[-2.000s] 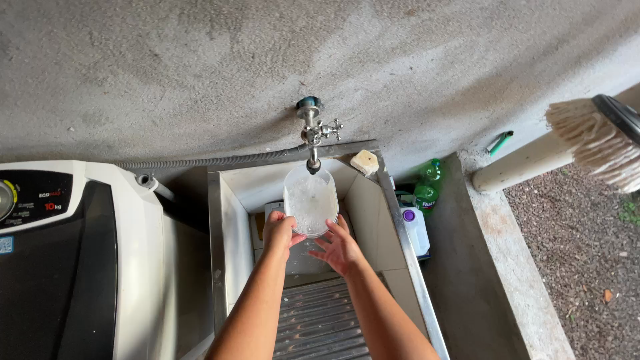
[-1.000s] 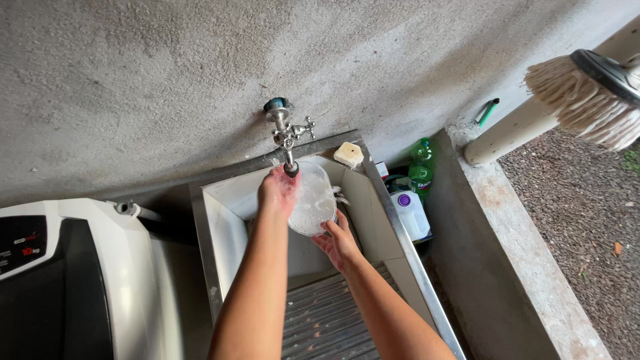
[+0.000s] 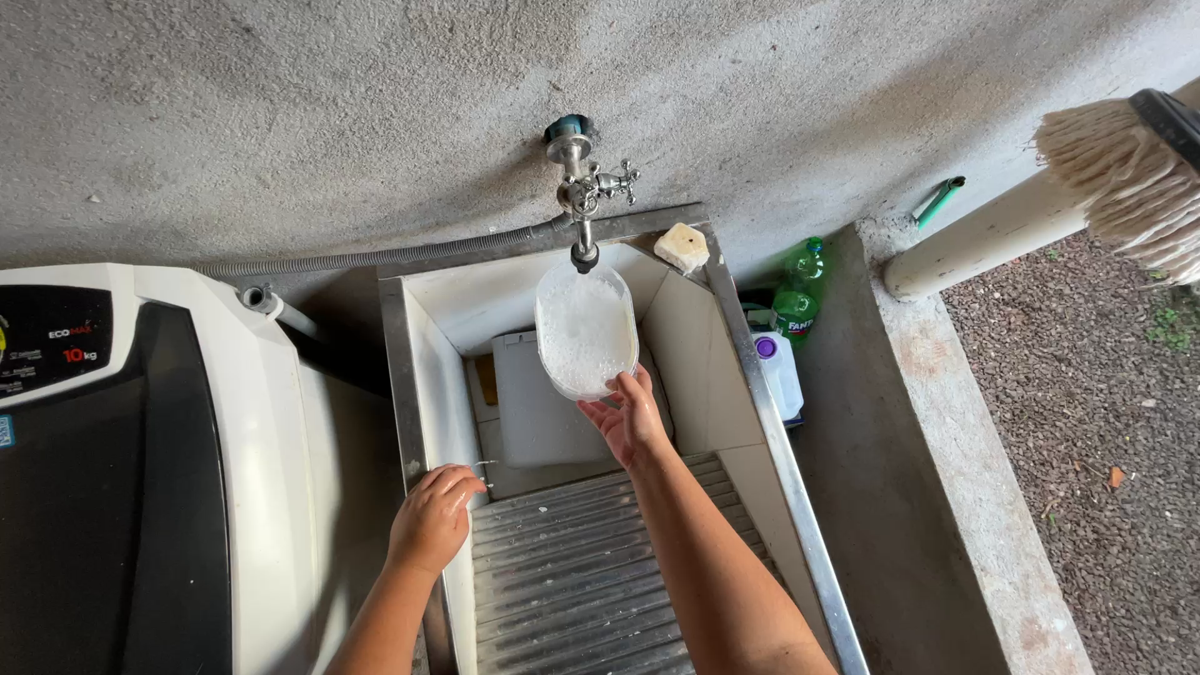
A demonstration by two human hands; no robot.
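Note:
A clear plastic container [image 3: 587,328] with frothy water in it is in my right hand [image 3: 630,417], gripped at its near rim. The container is under the spout of a metal tap [image 3: 583,202] on the wall, over the laundry sink [image 3: 698,361]. My left hand [image 3: 439,520], wet and with its fingers curled, is by the sink's left edge; whether it touches the rim I cannot tell. Inside the sink, beneath the container, lies a white flat-sided object [image 3: 530,412]. A ribbed washboard [image 3: 572,581] slopes at the near end of the sink.
A bar of soap [image 3: 682,247] sits on the sink's back right corner. The washing machine [image 3: 272,422] stands at left. Right of the sink are a green plastic bottle [image 3: 799,295] and a white bottle with a purple cap [image 3: 781,375]. A mop head [image 3: 1116,178] hangs at upper right.
My left hand has left the container and the tap area and moved down and left to the sink's edge. My right hand still holds the container under the tap.

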